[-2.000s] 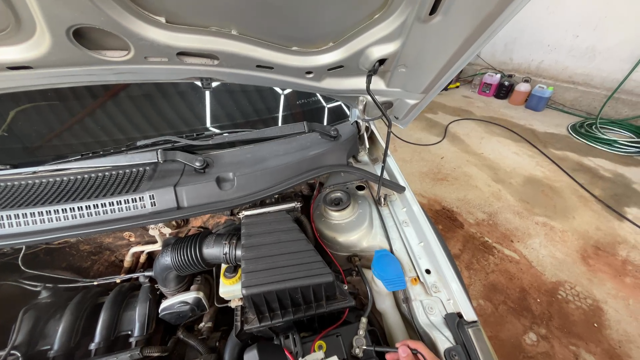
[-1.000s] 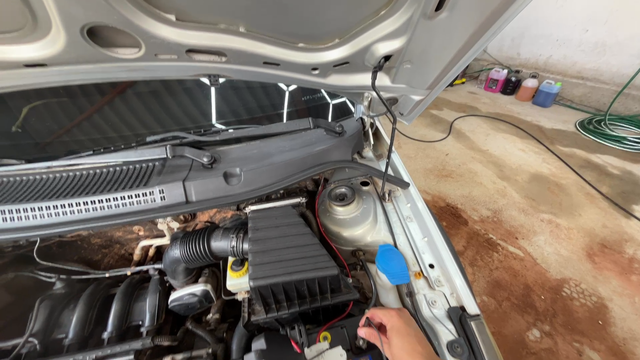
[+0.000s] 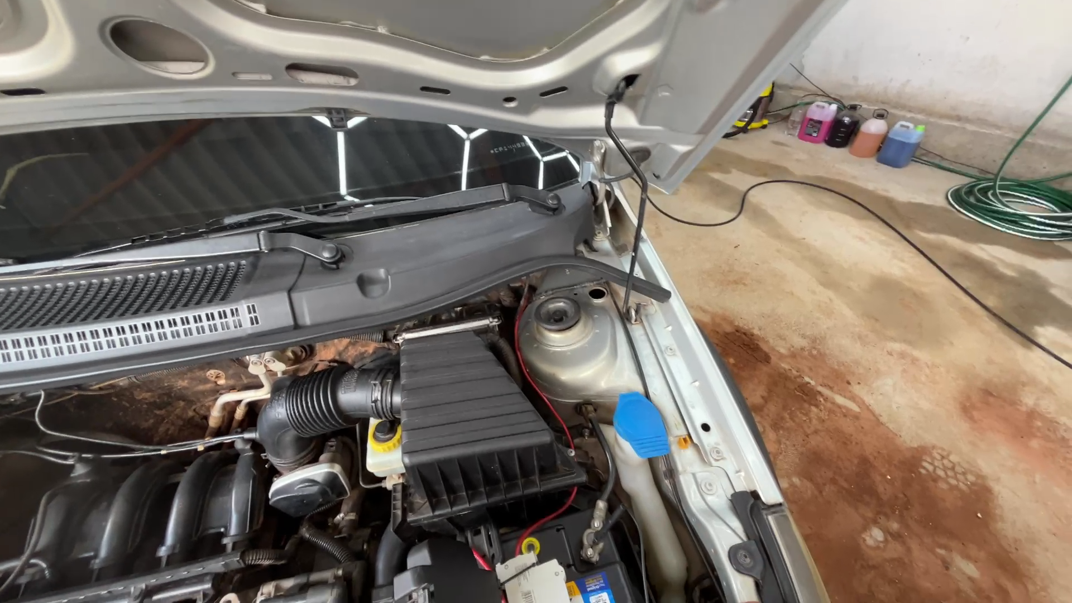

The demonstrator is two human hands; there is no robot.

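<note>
Neither my left hand nor my right hand shows in the head view. At the bottom of the engine bay sits a car battery [image 3: 559,536], with a cable clamp [image 3: 595,532] on its terminal and a labelled block at the lower edge. A thin red wire [image 3: 536,377] runs past the black air filter housing [image 3: 477,410]. Right of the housing, a blue cap [image 3: 641,425] tops the whitish washer fluid reservoir [image 3: 657,519]. The ribbed intake hose [image 3: 322,402] joins the housing on its left, above a yellow reservoir cap [image 3: 386,435].
The raised hood [image 3: 419,75] rests on a black prop rod [image 3: 638,201]. The windshield and wiper arms [image 3: 469,201] lie behind. On the floor at right are a black cable [image 3: 846,197], several coloured jugs [image 3: 868,134] and a coiled green hose [image 3: 1013,205].
A hand that was beside the battery's cable clamp a second ago has left the view. The engine bay parts look unchanged.
</note>
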